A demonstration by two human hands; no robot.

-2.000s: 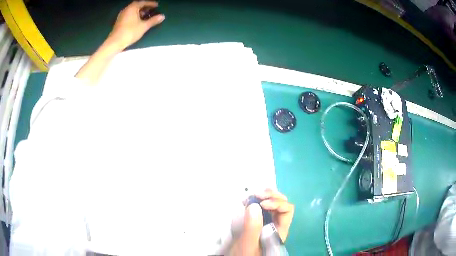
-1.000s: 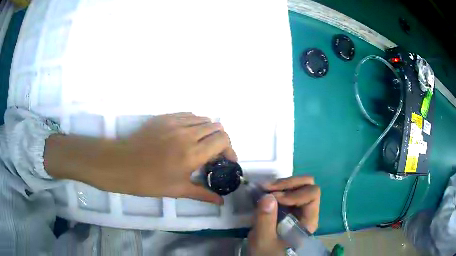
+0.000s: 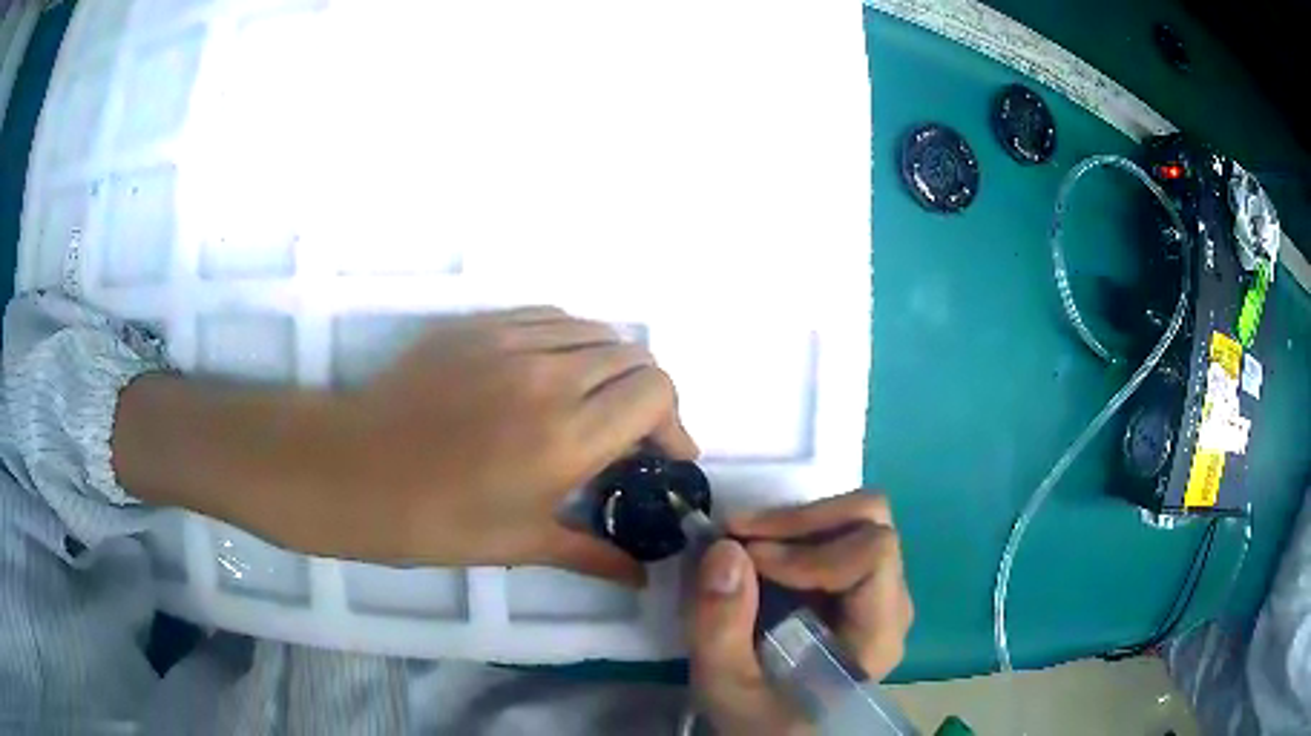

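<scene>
My left hand point(image 3: 417, 439) reaches in from the left over the white foam tray point(image 3: 575, 216) and holds a round black disc point(image 3: 640, 511) by its edge. My right hand point(image 3: 805, 590) holds a dispensing syringe point(image 3: 820, 669) like a pen, with a dark front section, a clear barrel and a green end fitting. Its needle tip is over the face of the disc; whether it touches cannot be told. The foam tray shows square pockets with no discs in those visible; its middle is washed out by glare.
Two loose black discs point(image 3: 942, 167) lie on the green mat point(image 3: 949, 345) right of the tray. A black dispenser box point(image 3: 1201, 360) with a red light stands further right, with a clear hose point(image 3: 1038, 496) looping beside it. Another person's sleeve point(image 3: 1280, 633) shows at the right edge.
My left hand has come from the far belt to the tray front with a disc. The syringe needle has moved from the disc's edge inward over its face. The view has tilted down.
</scene>
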